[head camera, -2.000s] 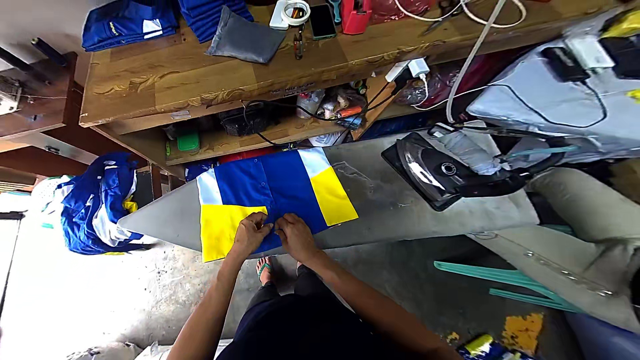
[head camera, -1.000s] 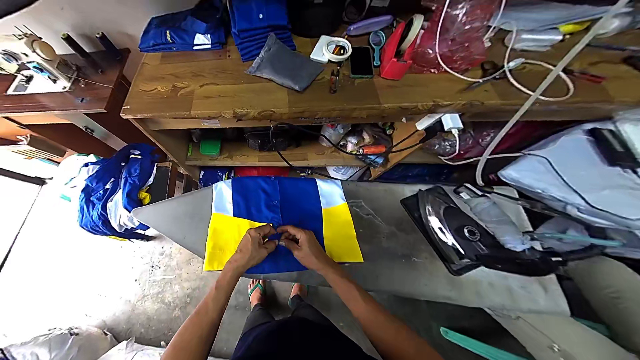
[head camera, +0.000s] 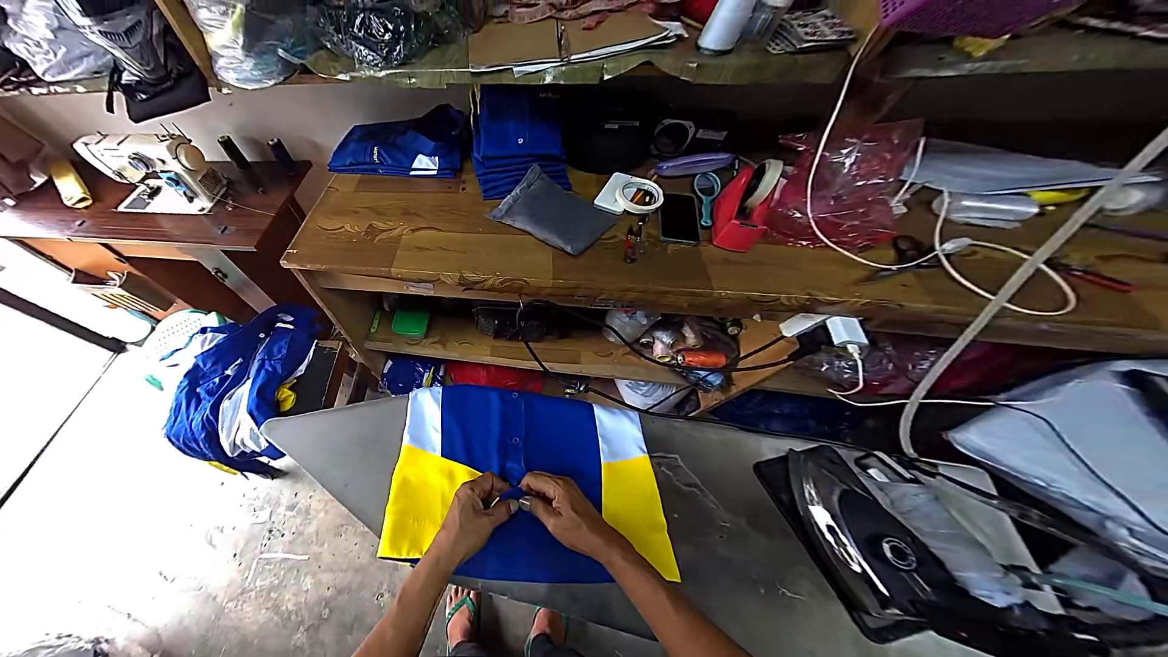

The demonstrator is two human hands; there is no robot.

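A blue, yellow and white garment [head camera: 557,429] lies flat on the grey ironing board [head camera: 721,511], its buttoned front placket facing up. My left hand [head camera: 476,516] and my right hand [head camera: 564,513] meet at the middle of the placket. Their fingertips pinch the blue fabric edge between them, a little lifted; whether a button is under the fingers cannot be seen. Two buttons show above my hands. A steam iron [head camera: 876,547] rests on a dark pad at the right of the board.
Behind the board stands a wooden bench [head camera: 411,228] with folded blue garments [head camera: 518,137], a red tape dispenser [head camera: 744,205], a phone [head camera: 680,219] and scissors [head camera: 908,251]. A sewing machine [head camera: 155,169] is at the left, above a heap of blue garments [head camera: 242,392]. A pale hose [head camera: 1013,274] crosses the right side.
Both hands stay together on the placket, pinching the fabric. The view has tilted upward, so more of the bench and the upper shelf shows.
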